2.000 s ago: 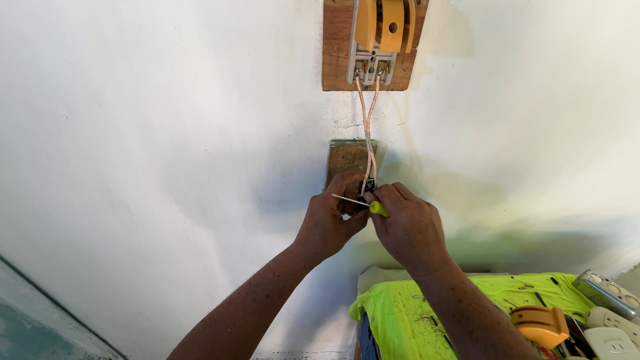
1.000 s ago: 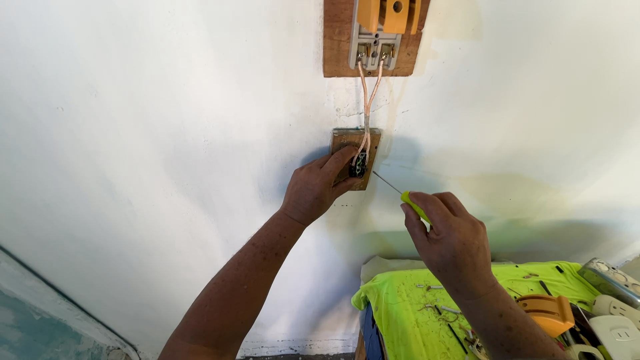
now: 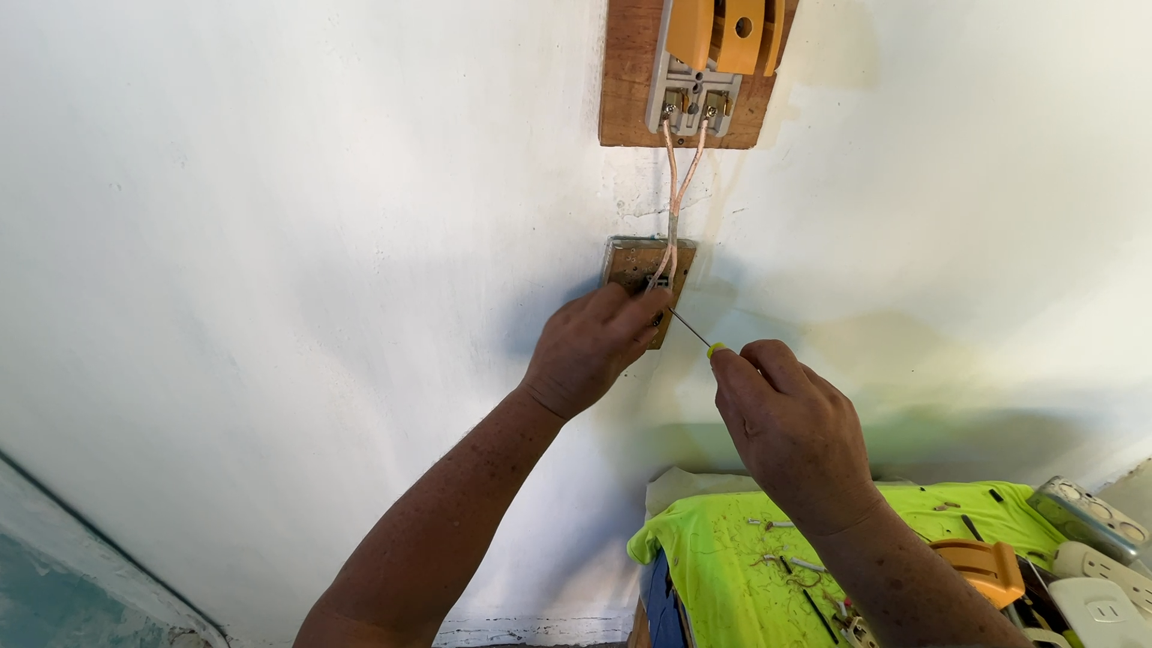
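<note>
My left hand (image 3: 598,342) is at a small wooden block (image 3: 627,261) on the wall, its fingers over a dark electrical fitting (image 3: 662,282) and largely hiding it. Lower right of it, my right hand (image 3: 792,423) grips a screwdriver by its yellow-green handle (image 3: 715,349); the thin shaft (image 3: 691,327) points up-left, its tip at the fitting beside my left fingertips. Two-strand wire (image 3: 674,216) runs from the fitting up to the terminals of a knife switch (image 3: 695,90) with orange covers, on a wooden board (image 3: 625,99).
At the lower right, a bright yellow-green cloth (image 3: 720,558) bears wire scraps. Beside my right forearm lie an orange plastic cover (image 3: 985,571), white outlets (image 3: 1102,614) and a metal utility box (image 3: 1089,517). The white wall (image 3: 270,225) spreads behind everything.
Two seconds ago both hands were together at the fitting. My right hand then drew away to the lower right with the screwdriver; now the tip is back at the fitting, near my left fingers.
</note>
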